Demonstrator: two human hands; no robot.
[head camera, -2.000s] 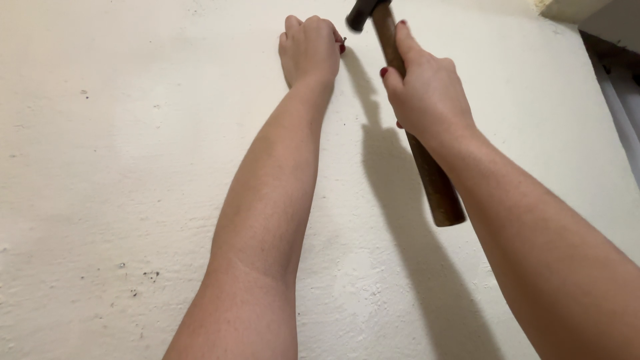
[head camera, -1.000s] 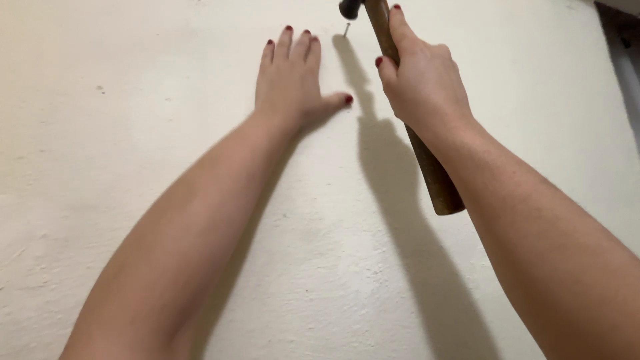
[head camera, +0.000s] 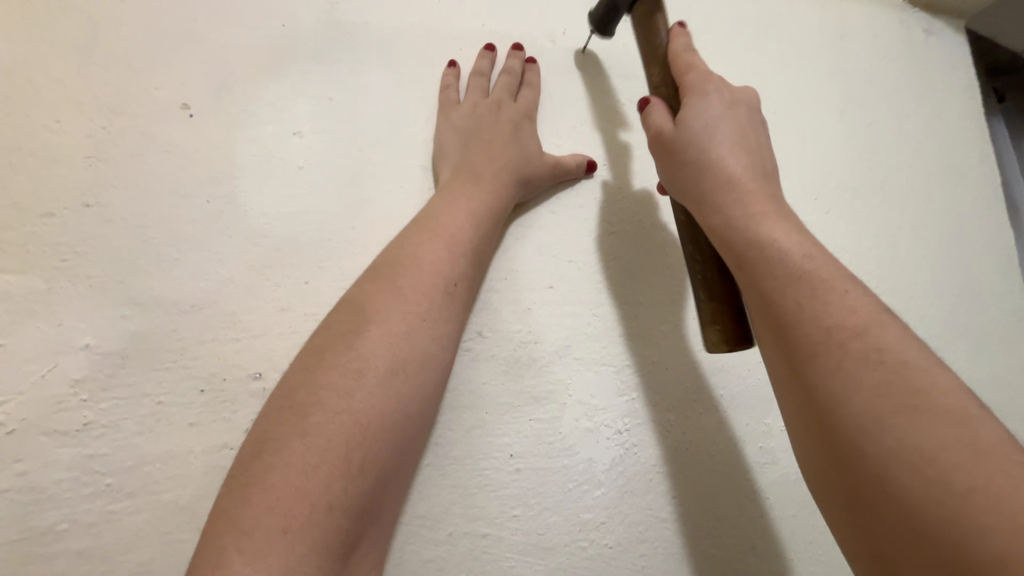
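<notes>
A thin metal nail (head camera: 588, 42) sticks out of the pale painted wall (head camera: 528, 336) near the top of the view. My right hand (head camera: 712, 136) is closed around the wooden handle of a hammer (head camera: 712, 288), with the forefinger laid along the handle. The dark hammer head is at the nail's outer end, partly cut off by the top edge of the view. To the left of the nail, my left hand (head camera: 492, 128) lies flat on the wall, fingers pointing up and thumb out to the right, holding nothing.
The wall surface is rough, with small chips and dark specks on the left. A shadow of my right arm and the hammer runs down the wall from the nail. Past the wall's edge at the far right is a dark recess.
My left hand has come away from the nail, moved left and down, and spread flat on the wall. The hammer stays in my right hand near the nail.
</notes>
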